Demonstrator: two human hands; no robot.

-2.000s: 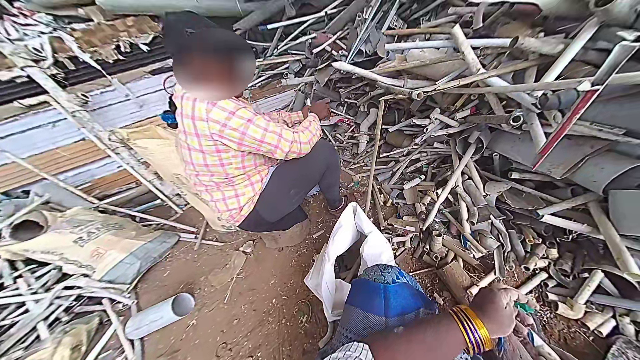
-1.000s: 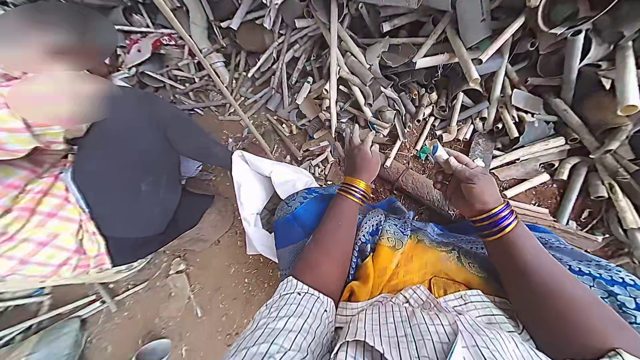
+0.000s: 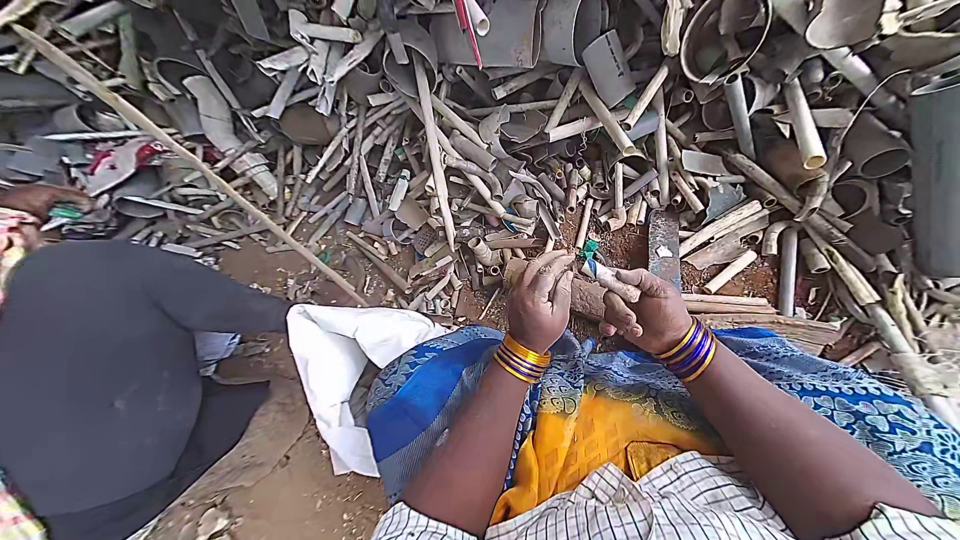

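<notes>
My right hand [image 3: 649, 307] grips a short piece of pale plastic pipe [image 3: 611, 281] between thumb and fingers; blue and green material shows at the pipe's far end. Just left of it, my left hand [image 3: 540, 296] has its fingers bent toward that end, and I cannot tell whether something small is between the fingertips. A thick, dirt-brown cylindrical piece [image 3: 589, 298] lies behind and below both hands. Beyond my right hand a flat metal bar [image 3: 664, 251] stands out from the pile. Blue and yellow patterned cloth [image 3: 600, 420] covers my lap.
A large heap of scrap plastic pipes [image 3: 465, 150] fills the ground ahead. A long thin pole [image 3: 187, 157] slants across the left side. Another person's dark-clothed leg [image 3: 105, 360] is close at left, beside a white sack [image 3: 330, 375]. A wide grey pipe [image 3: 936, 180] stands at far right.
My left hand, raised apart from the right one a second ago, is now beside the pipe piece in my right hand. The view has turned since the oldest frame.
</notes>
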